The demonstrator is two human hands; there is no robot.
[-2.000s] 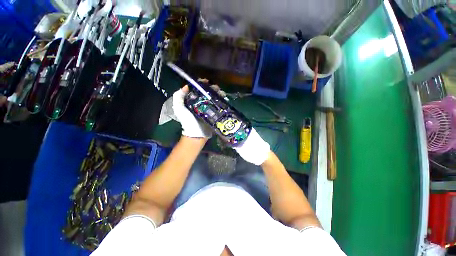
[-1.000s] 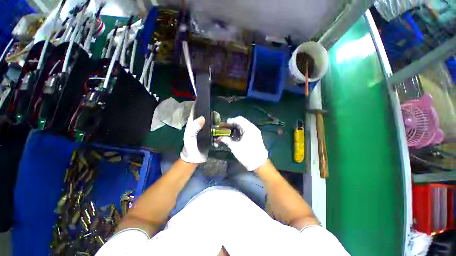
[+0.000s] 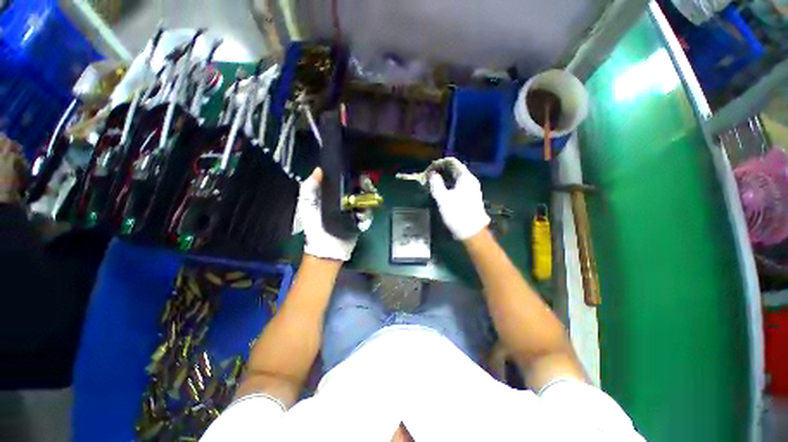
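Observation:
My left hand (image 3: 325, 226), in a white glove, holds a black motor-and-gear unit (image 3: 332, 173) on its edge, with a brass-coloured part (image 3: 361, 201) sticking out of its right side. My right hand (image 3: 458, 198), also gloved, is apart from the unit, to its right. It pinches a small metallic tool or part (image 3: 411, 176) that points left; blur hides what it is. A flat silver metal fixture block (image 3: 410, 235) lies on the dark green bench between and below the hands.
A yellow-handled tool (image 3: 541, 246) and a hammer (image 3: 584, 246) lie at right. The white grease pot (image 3: 575, 97) with an orange-red stick stands back right, beside a blue tray (image 3: 478, 129). Stacked units (image 3: 164, 173) stand left; a blue bin (image 3: 112, 345) with brass-coloured parts is lower left.
My right hand has left the brass-coloured part and moved right and up, now pinching a small metallic thing. My left hand still holds the unit on edge. The fixture block now shows.

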